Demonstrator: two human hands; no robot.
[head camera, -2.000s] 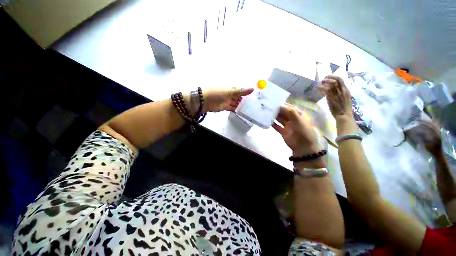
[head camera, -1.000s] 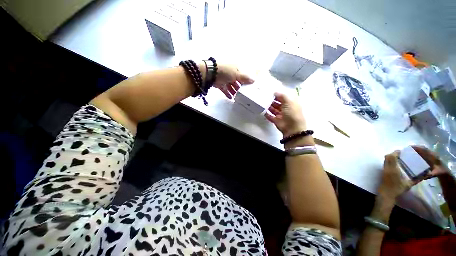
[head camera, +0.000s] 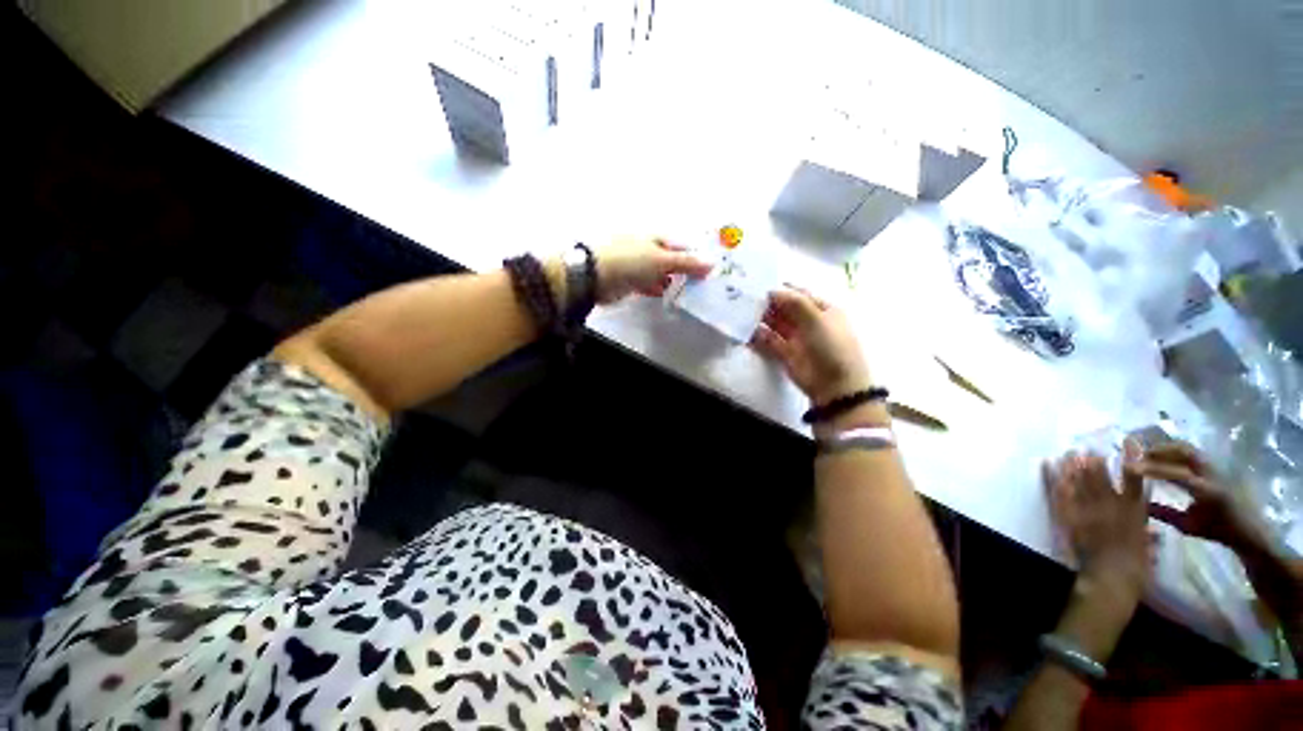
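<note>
A white retail box (head camera: 725, 297) is held between my two hands over the white table, near its front edge. A round orange sticker (head camera: 732, 236) shows on its far part, with small grey print below it. My left hand (head camera: 646, 269) grips the box's left side. My right hand (head camera: 803, 334) holds its right side. The box is overexposed, so its far outline blends into the table.
White boxes stand in a row (head camera: 472, 114) at the back left and in a cluster (head camera: 846, 193) ahead. Bagged black cables (head camera: 1012, 286), yellow strips (head camera: 917, 416) and clear plastic (head camera: 1265, 414) lie to the right. Another person's hands (head camera: 1107, 507) work at the far right.
Since the oldest frame, my hands lowered the box towards the table. The sticker, out of sight one second ago, shows again. The other person's hands moved from the cluster to the table's right part.
</note>
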